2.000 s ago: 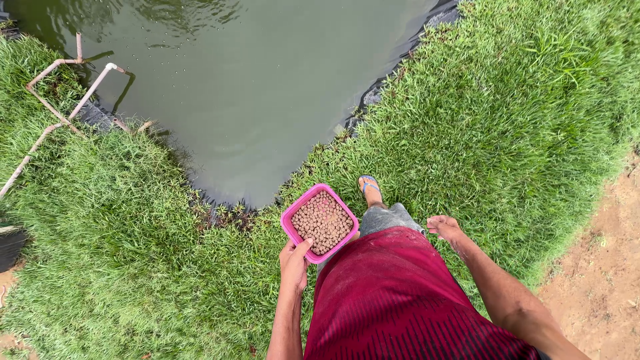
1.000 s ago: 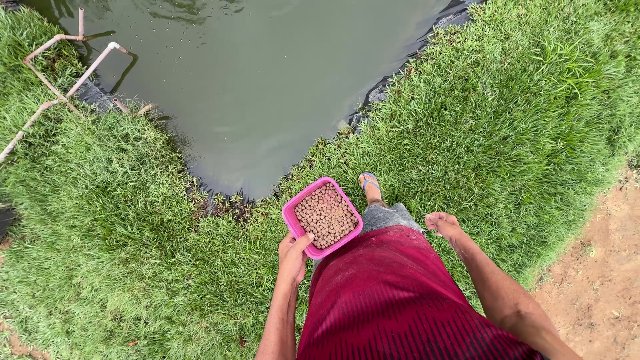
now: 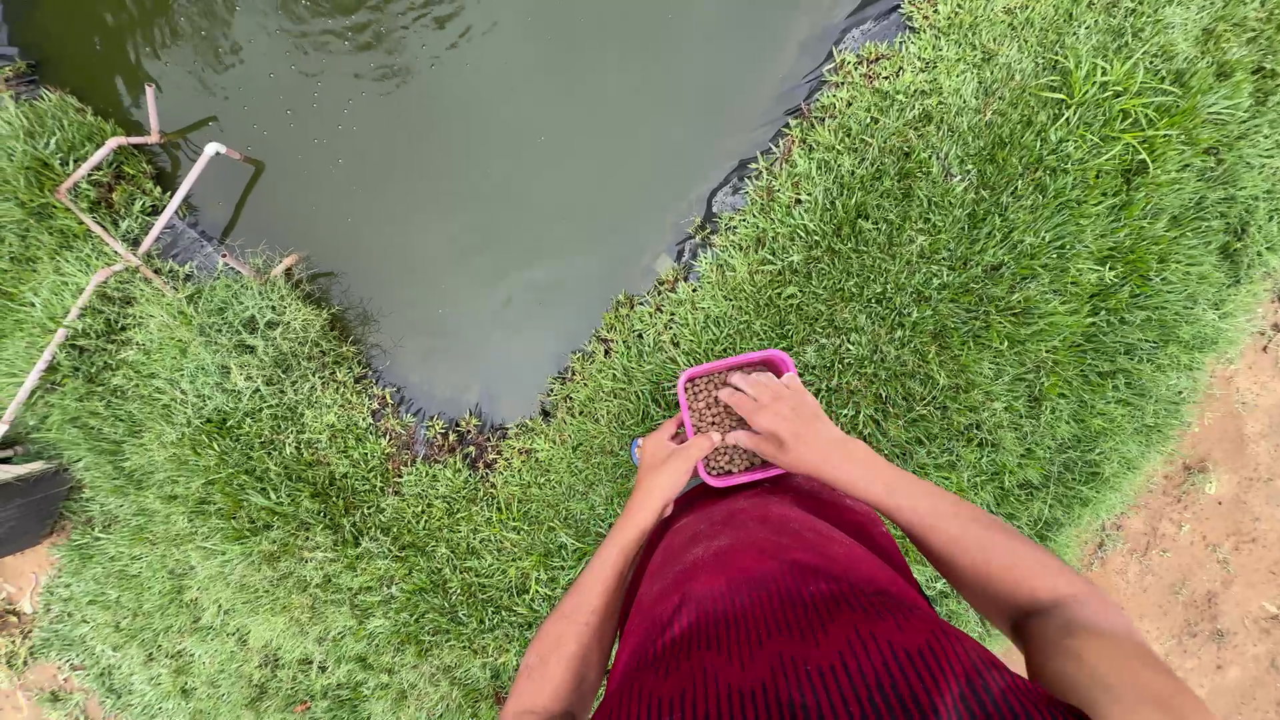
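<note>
My left hand [image 3: 668, 462] grips the near left side of a pink plastic tub [image 3: 738, 358], its thumb over the rim. Round brown pellets [image 3: 712, 408] fill much of the tub. My right hand [image 3: 782, 418] reaches over the right side into the tub, fingers on the pellets. Its fingertips are partly among them, so whether it holds any cannot be told. The tub is just in front of my dark red shirt [image 3: 780, 580].
Murky green pond water [image 3: 480, 200] lies ahead, edged by black liner [image 3: 735, 190]. Pale pipes [image 3: 180, 195] stand at the left bank. Thick grass [image 3: 950, 280] surrounds me, with bare soil [image 3: 1190, 560] at the right and a dark object [image 3: 30, 508] at the far left.
My right hand has moved from beside my body, right of the tub, onto the pellets. My left hand still holds the tub. The view has shifted.
</note>
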